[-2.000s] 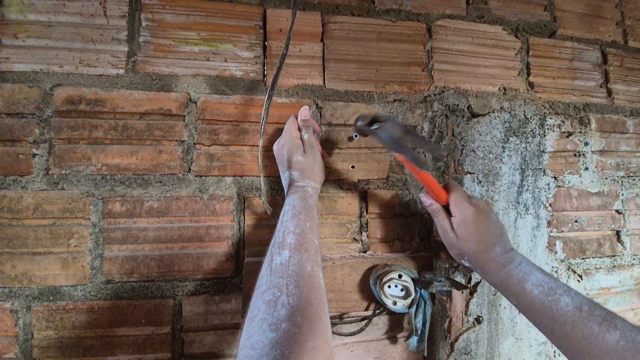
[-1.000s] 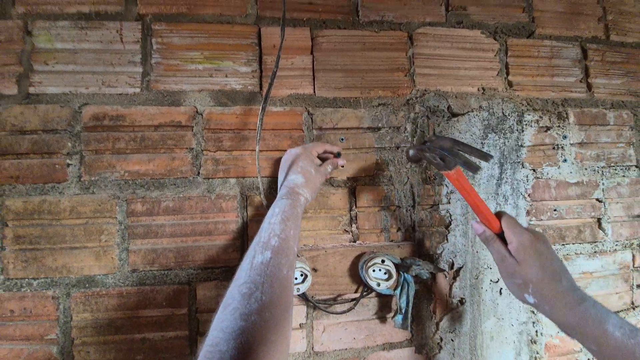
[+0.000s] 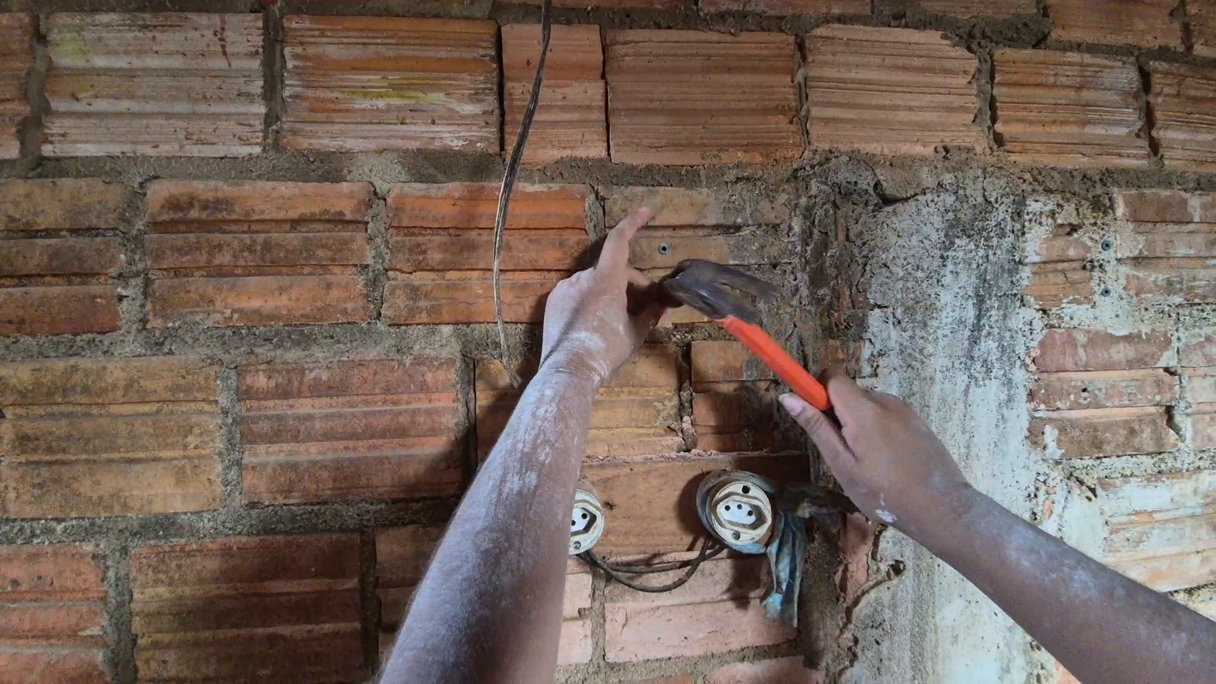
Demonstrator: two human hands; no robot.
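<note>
My right hand [image 3: 879, 446] grips the orange handle of a claw hammer [image 3: 722, 290], whose dark metal head is beside the fingers of my left hand. Dusted with pale powder, my left hand [image 3: 598, 304] is against the hollow clay brick wall [image 3: 304, 237], its index finger pointing up and the thumb close to the hammer's face. Whether its fingertips pinch something small is hidden. A small wall plug [image 3: 663, 249] sits in the brick just above the hammer head.
A loose dark cable [image 3: 508, 180] hangs left of my left hand. Below are two round power sockets, one [image 3: 741, 511] wrapped in bluish tape, another [image 3: 584, 521] partly behind my left forearm, with black wires [image 3: 655, 575] between them. Rough grey mortar [image 3: 950, 380] covers the wall at right.
The hammer head has moved left, from apart from my left hand to right beside its fingers. My left index finger now points up, where the fingers were bunched toward the right a second ago.
</note>
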